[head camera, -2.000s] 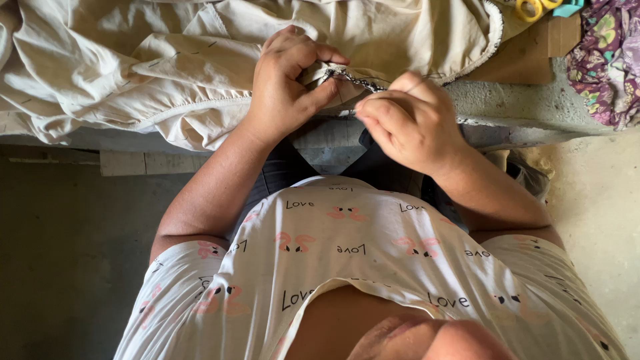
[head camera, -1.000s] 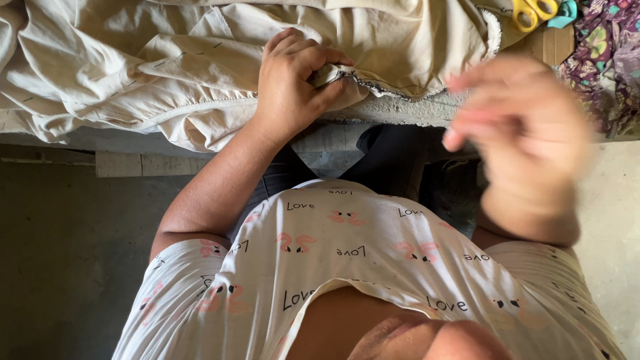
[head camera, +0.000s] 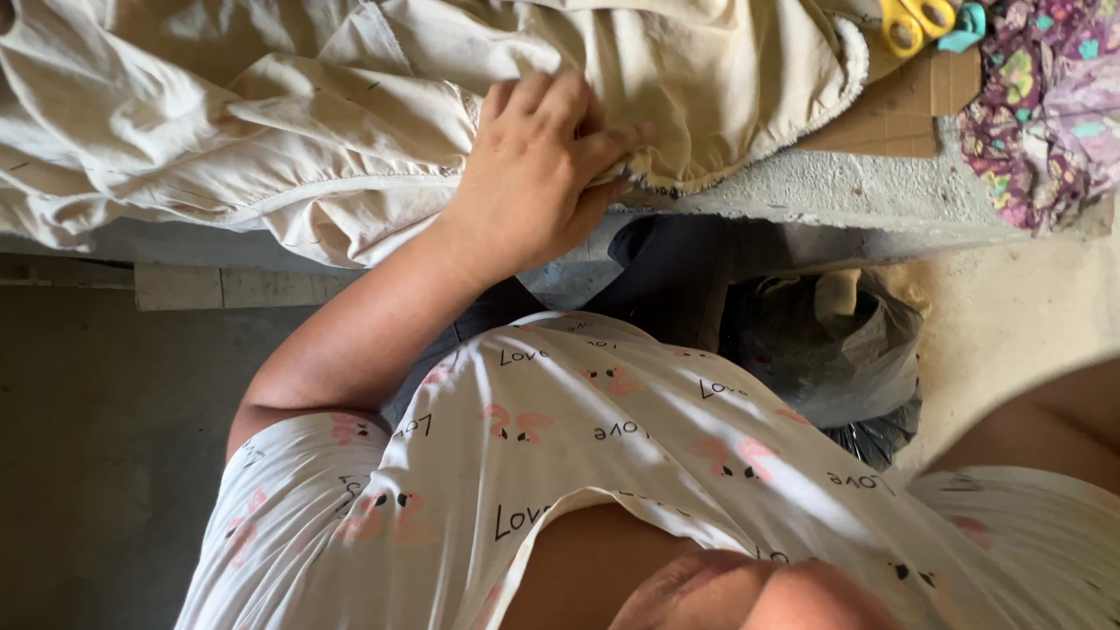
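Cream cloth (head camera: 332, 114) with a gathered, stitched border lies in folds over a rough concrete ledge. My left hand (head camera: 534, 166) grips the cloth's edge at the ledge's front, its thumb and forefinger pinching the hem. Dark stitching or trim shows along that edge (head camera: 669, 188), just right of the fingers. My right hand is outside the view; only part of the right arm shows at the right edge.
Yellow-handled scissors (head camera: 914, 22) and a teal strip (head camera: 964, 28) lie at the upper right above brown cardboard (head camera: 901, 109). Purple flowered fabric (head camera: 1037, 114) hangs at the concrete ledge's (head camera: 875, 188) right end. Below stands a dark plastic bag (head camera: 822, 350).
My right hand was at the cloth's edge beside the left, then lifted away to the right, and is now out of view. My left hand stays on the cloth, its fingers more curled over it.
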